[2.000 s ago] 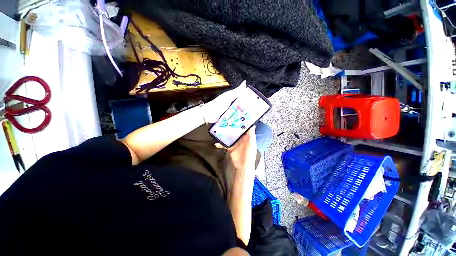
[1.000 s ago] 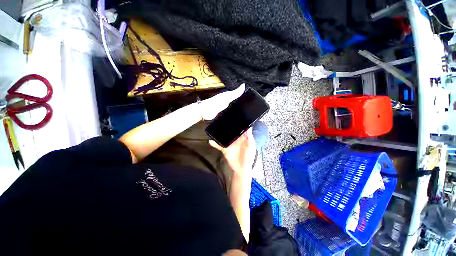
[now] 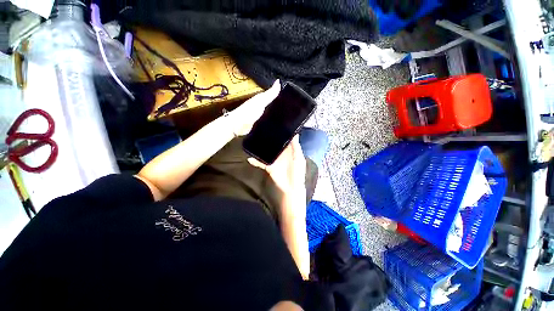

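The smartphone (image 3: pixel 279 123), a dark slab with a black screen, is tilted above my lap. My left hand (image 3: pixel 254 113) holds its upper left side, with the fingers along the edge. My right hand (image 3: pixel 283 168) holds its lower right side from below. The fingers behind the phone are hidden.
Thick dark grey fabric (image 3: pixel 285 39) drapes over the yellow-brown wooden box (image 3: pixel 209 73), where a dark cord (image 3: pixel 176 91) lies tangled. Red-handled scissors (image 3: pixel 33 141) lie on the white table (image 3: pixel 82 127) at left. A red stool (image 3: pixel 465 104) and blue crates (image 3: pixel 440 185) stand at right. Black cloth (image 3: pixel 349 267) lies below.
The phone screen was lit two seconds ago and is black in the later frames. Both hands and the phone have shifted slightly up and left in view. The stool and crates also appear shifted.
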